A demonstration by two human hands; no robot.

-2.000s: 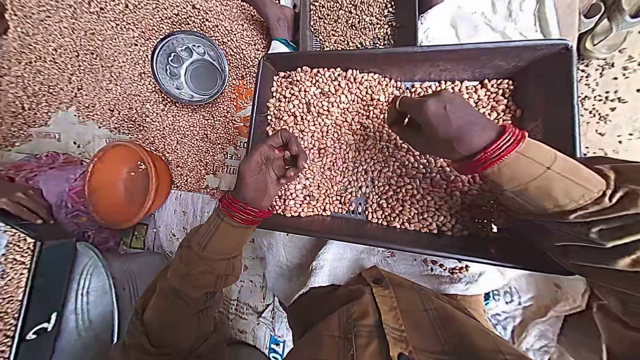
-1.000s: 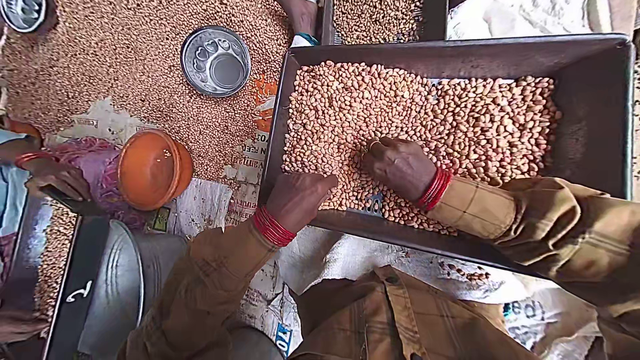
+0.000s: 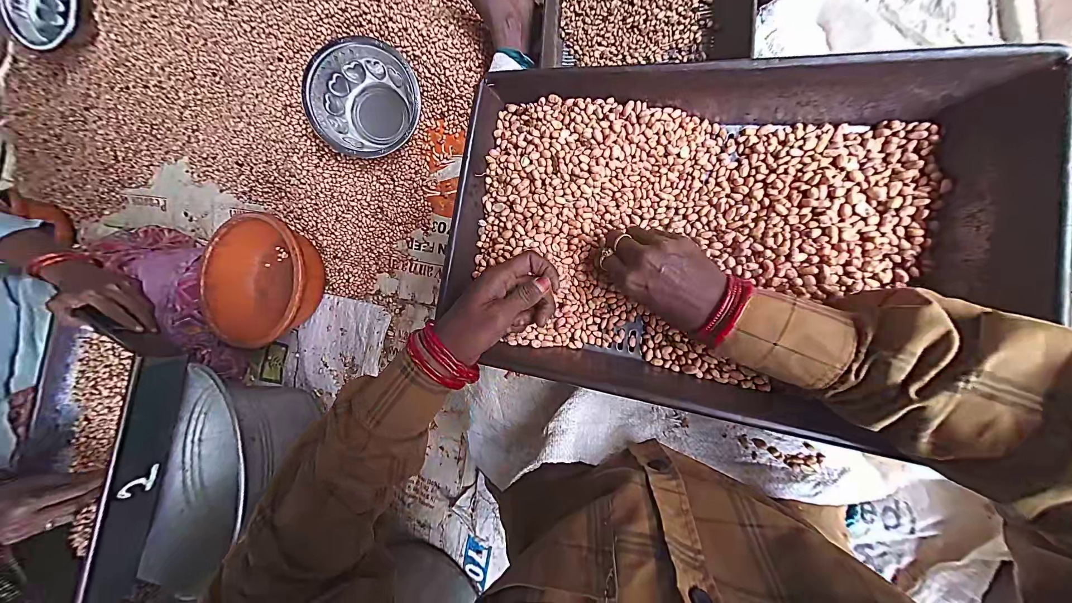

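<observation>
A dark rectangular metal tray (image 3: pixel 997 184) holds a layer of shelled peanuts (image 3: pixel 603 159), paler at the left and redder at the right. My left hand (image 3: pixel 511 306), with red bangles at the wrist, hovers over the tray's lower left part, thumb and fingertips pinched together; whether a nut is between them cannot be told. My right hand (image 3: pixel 666 272), with a ring and red bangles, reaches down onto the peanuts near the tray's middle. Its fingertips are bent down among the nuts and mostly hidden, so what they hold does not show.
Left of the tray, a steel dish (image 3: pixel 362 98) rests on a wide spread of peanuts (image 3: pixel 209 100). Orange bowls (image 3: pixel 251 280) stand beside a metal basin (image 3: pixel 197 477). Another person's hand (image 3: pixel 105 293) touches a second tray (image 3: pixel 138 469) at the far left. Printed sacks (image 3: pixel 586 427) cover the ground.
Two seconds ago my right hand was raised over the tray's right part; it is now down on the peanuts nearer the middle. The view has shifted left.
</observation>
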